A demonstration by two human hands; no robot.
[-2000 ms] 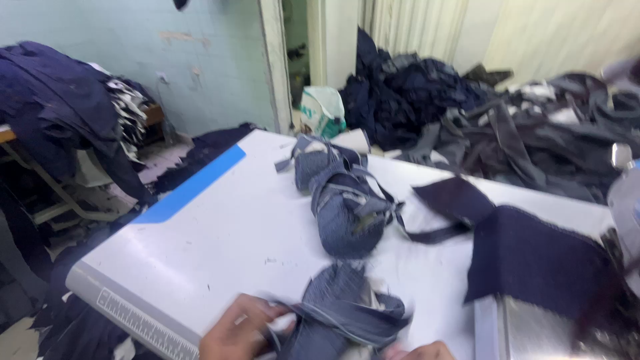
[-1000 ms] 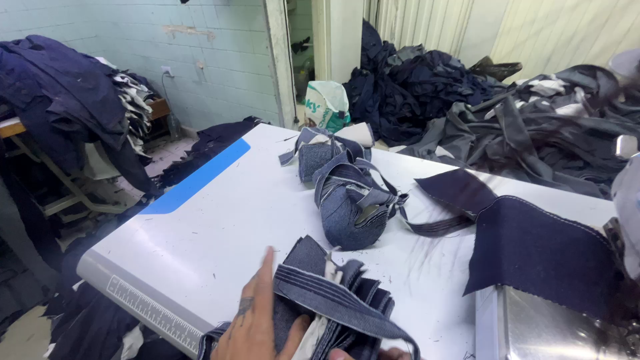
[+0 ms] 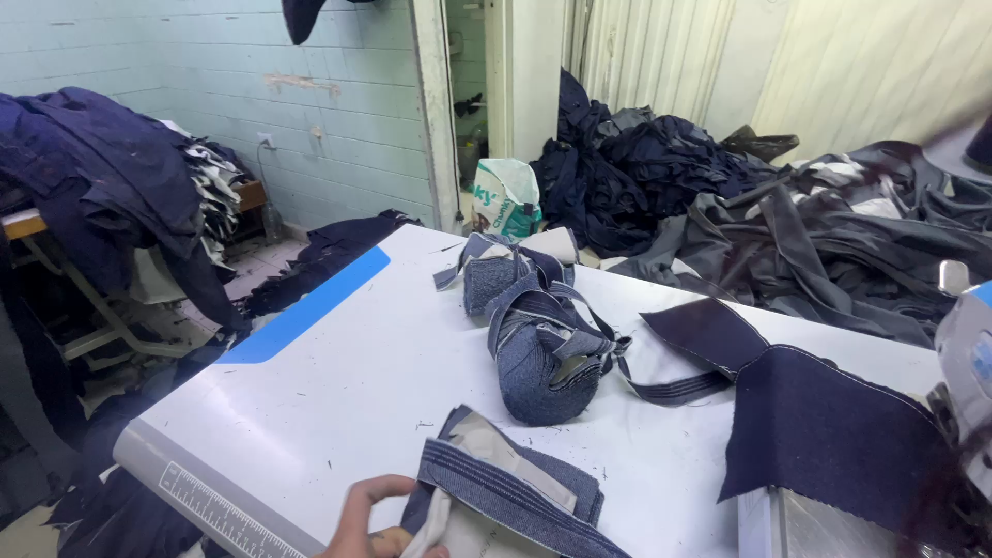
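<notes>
At the bottom edge my left hand (image 3: 380, 521) grips a stack of cut denim pieces (image 3: 542, 473), its fingers on the near left corner. A denim strip with several stitched lines lies across the stack, and pale lining shows beneath. My right hand is out of view. Behind the stack, two tied bundles of denim pieces (image 3: 542, 380) rest on the white sewing table (image 3: 325, 411). Dark blue fabric panels (image 3: 829, 434), joined to a stitched strip, lie at the right beside the sewing machine (image 3: 969, 372), which is partly cut off.
A printed ruler (image 3: 225, 515) runs along the table's front left edge. Heaps of dark cloth (image 3: 659, 170) stand behind the table, with a plastic bag (image 3: 505, 198) beside them. More garments (image 3: 108, 170) are piled at the left. Cloth scraps cover the floor.
The denim stack has turned and its strip now lies flatter across it. My right hand, partly visible at the bottom earlier, has left the view.
</notes>
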